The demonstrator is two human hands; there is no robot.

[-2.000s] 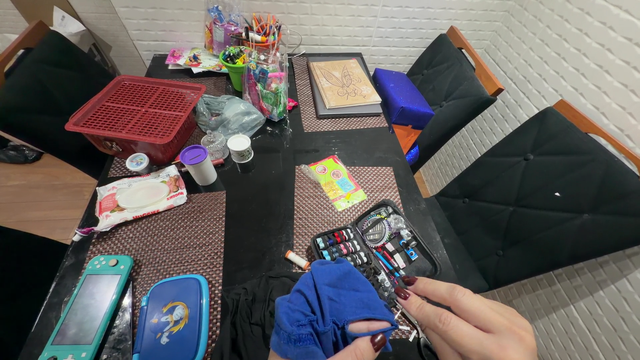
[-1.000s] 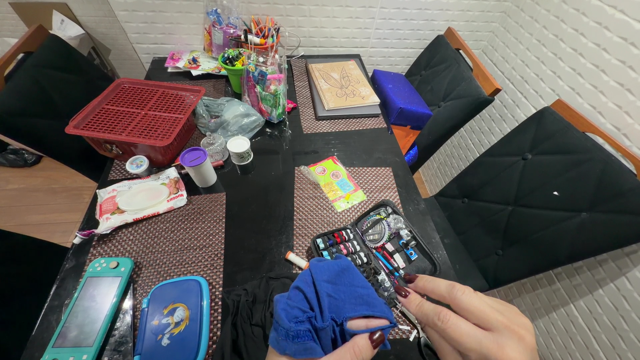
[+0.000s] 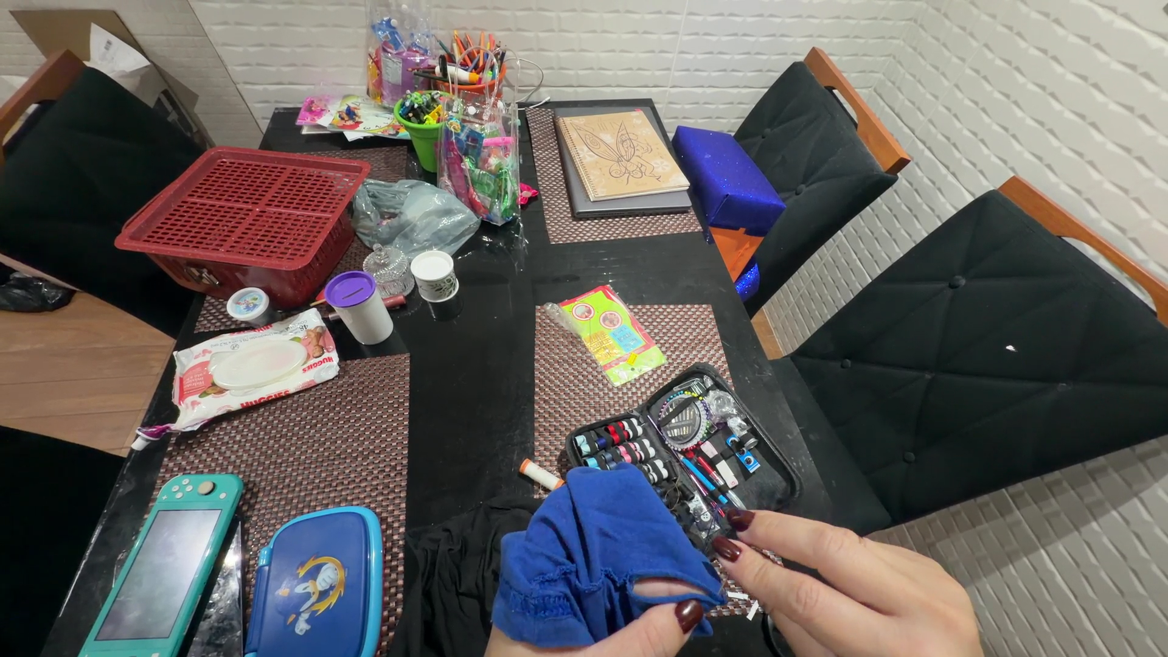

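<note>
My left hand [image 3: 639,634] holds a piece of blue fabric [image 3: 584,557] with a hemmed, stitched edge. A finger shows through an opening in the cloth, and the thumb presses on its lower edge. Just right of the cloth is my right hand [image 3: 849,584], its thumb and index fingertips close together; whether a needle or thread is between them cannot be made out. Behind the hands lies an unfolded sewing kit case [image 3: 785,488] with thread spools, a ring of pins and small tools. An orange-and-white spool [image 3: 540,474] rests beside it. Black fabric [image 3: 465,575] lies left of the blue cloth.
A green-and-yellow packet [image 3: 613,336] lies on a woven placemat. Leftward are a handheld game console [image 3: 162,570], a blue lunch box [image 3: 318,584], a wipes pack [image 3: 255,365], a purple-lidded container [image 3: 360,308] and a red plastic basket [image 3: 242,214]. A spiral notebook [image 3: 625,155] lies farther back. Black chairs flank the table.
</note>
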